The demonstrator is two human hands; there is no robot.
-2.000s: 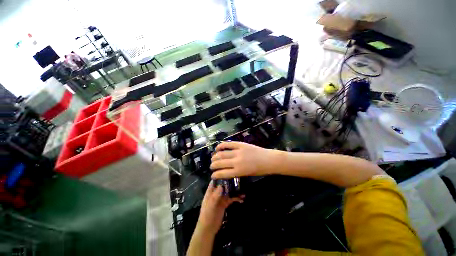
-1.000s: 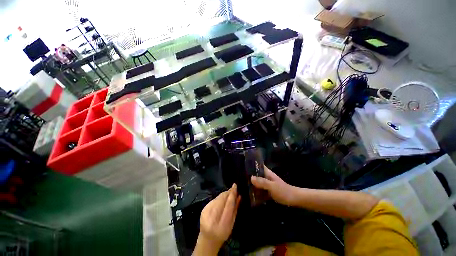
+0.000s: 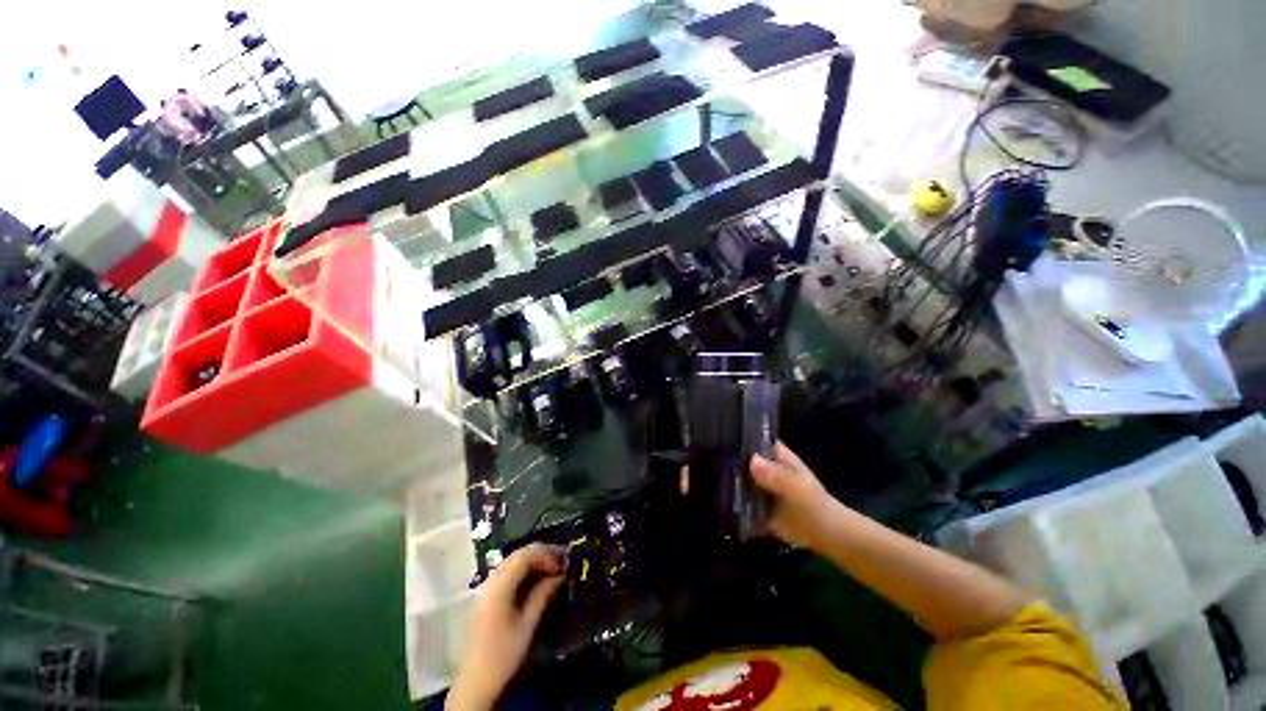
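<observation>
A black camcorder [image 3: 726, 438] with silvery lines across its far end is over the dark bench, in front of the rack. My right hand [image 3: 794, 503] grips its right side near the close end. My left hand [image 3: 511, 597] is apart from the camcorder, low and left, with its fingertips at a cluster of small cable plugs [image 3: 600, 553] with bright and yellowish tips. Whether the fingertips hold a plug is too small and dark to tell.
The clear-shelved rack [image 3: 567, 258] stands ahead, with black camcorders [image 3: 503, 350] on its lower level. A red foam tray [image 3: 333, 333] is at left. A white foam tray [image 3: 1111, 549] is at right. A cable bundle [image 3: 1011, 222] and fan [image 3: 1180, 264] are at right rear.
My hands were together on the camcorder. My left hand has left it and moved down-left to the plugs. The camcorder has moved slightly right in my right hand, its long side now visible.
</observation>
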